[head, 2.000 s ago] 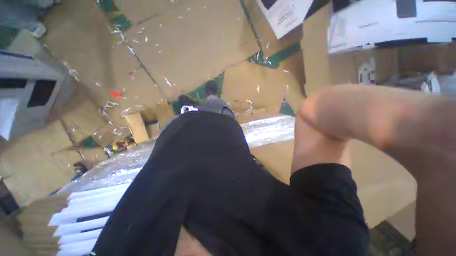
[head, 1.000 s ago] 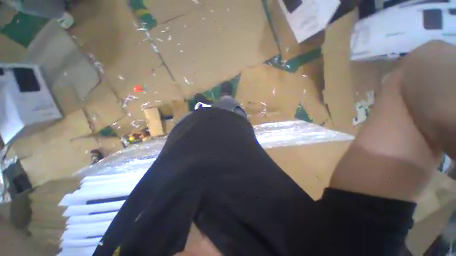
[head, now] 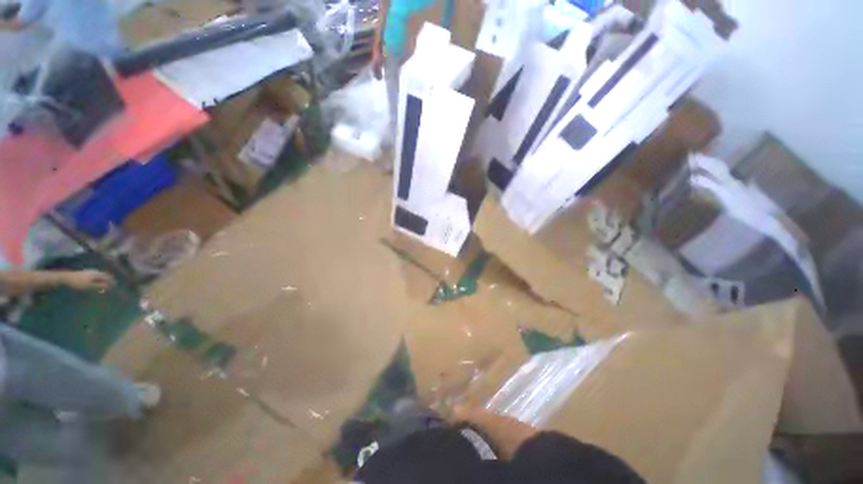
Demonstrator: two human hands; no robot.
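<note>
Neither of my hands can be made out. A large stack topped with brown cardboard (head: 681, 397) lies nearest in front at the lower right, with shiny stretch wrap (head: 554, 383) along its left edge. My dark clothing and shoes show at the bottom edge. A tan patch beside them is too unclear to name. A tall white printed carton (head: 435, 151) with black bands stands upright beyond the floor sheets. More white cartons (head: 606, 118) lean to its right.
Brown cardboard sheets (head: 284, 284) cover the green floor. A red-topped table (head: 123, 142) stands left, with a blue crate (head: 123, 194) below. Another person's hand (head: 90, 280) and leg are at the left edge; someone in teal stands behind. White cut-out inserts (head: 610, 255) lie right.
The view has tilted up and swung right; the table, upright cartons and people now show. My raised bare arm and the white-edged stack at lower left have left the view.
</note>
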